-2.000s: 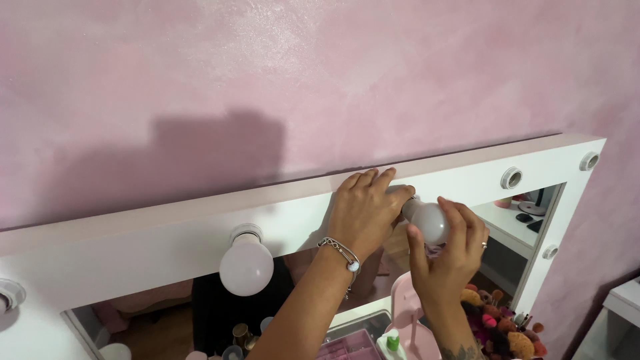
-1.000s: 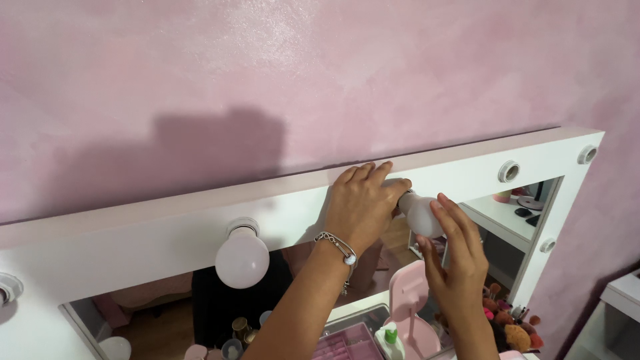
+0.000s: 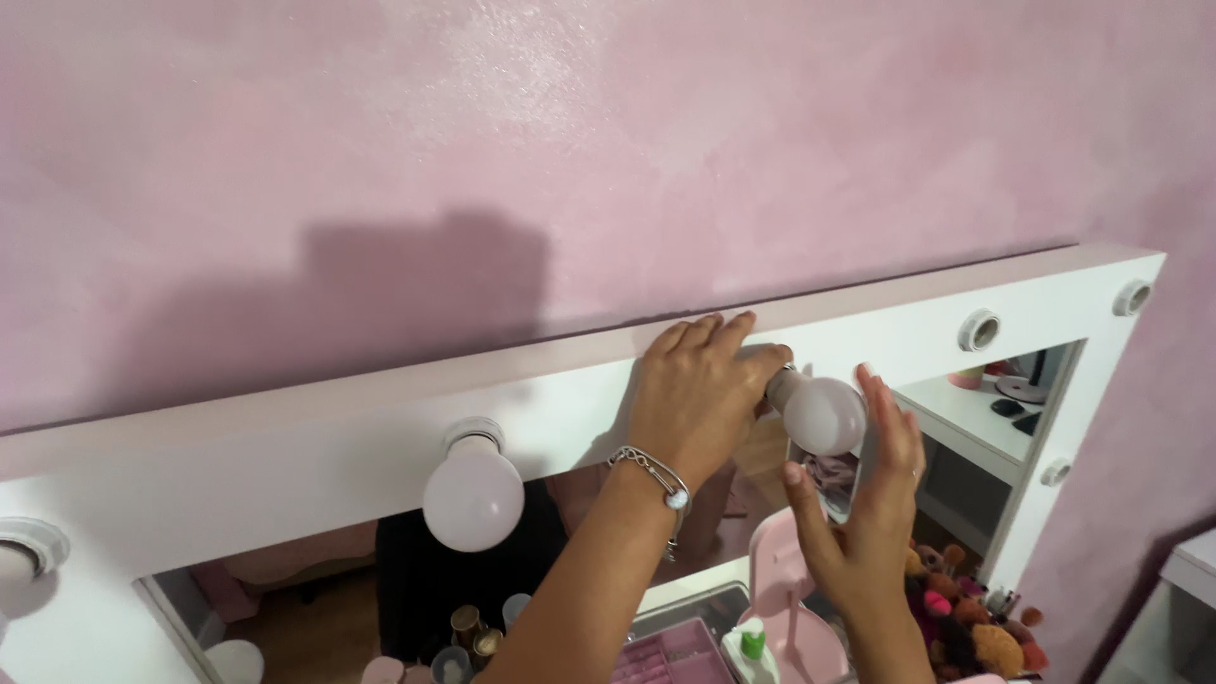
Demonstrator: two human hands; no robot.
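My left hand point(image 3: 698, 394) lies over the top rail of a white mirror frame point(image 3: 883, 318), its fingertips on the upper edge and its thumb and forefinger at the base of a white light bulb point(image 3: 825, 416). That bulb stands at a socket mostly hidden by the hand. Just right of the bulb, my right hand point(image 3: 869, 494) has its fingers spread and its thumb apart; whether a fingertip touches the glass I cannot tell. Another bulb point(image 3: 474, 499) sits in a socket left of my left wrist. An empty socket point(image 3: 979, 331) shows to the right.
More sockets point(image 3: 1133, 297) line the frame. Below are a pink divided organizer point(image 3: 674, 655), a white bottle with a green part point(image 3: 751, 651), a pink stand mirror point(image 3: 788, 608) and makeup brushes point(image 3: 978, 617). A pink wall point(image 3: 608, 152) rises behind. White furniture point(image 3: 1187, 579) stands at lower right.
My right hand's fingers were around the bulb's glass two seconds ago and have since spread off it. My left hand stays on the frame at the bulb's base.
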